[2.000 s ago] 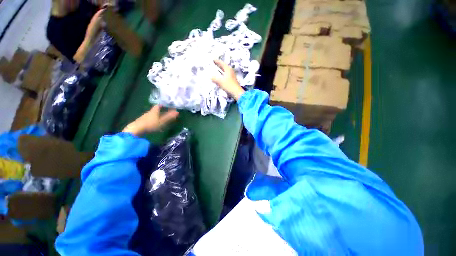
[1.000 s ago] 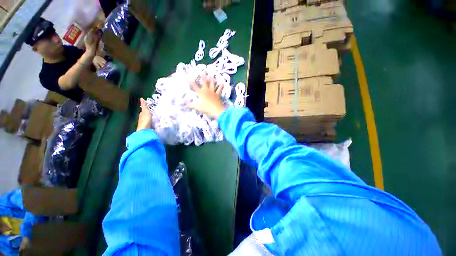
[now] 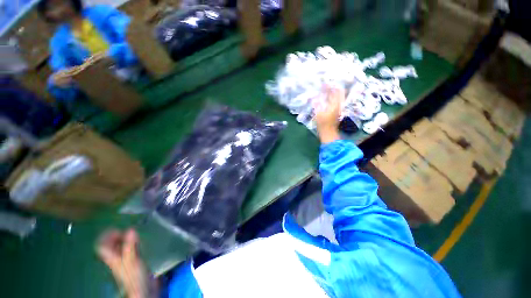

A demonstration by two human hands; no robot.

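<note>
A loose pile of white coiled cables [image 3: 349,81] lies on the green bench top [image 3: 279,174]. My right hand [image 3: 329,110] rests on the near side of the pile; its fingertips blur into the white, so any grip cannot be told. My left hand [image 3: 122,253] is at the lower left, blurred, near the bench edge, with no object visible in it. A large clear bag of black parts [image 3: 212,174] lies flat on the bench between my hands.
Stacked brown cartons [image 3: 439,157] stand beyond the bench edge at right. An open carton with something white [image 3: 110,174] is at left. A person in a blue smock [image 3: 93,38], upright cardboard pieces [image 3: 105,87] and another dark bag [image 3: 195,29] are across the bench.
The view has swung left. My left hand has left the pile and moved to the lower left. My right hand is still at the pile. The bag of black parts now shows fully.
</note>
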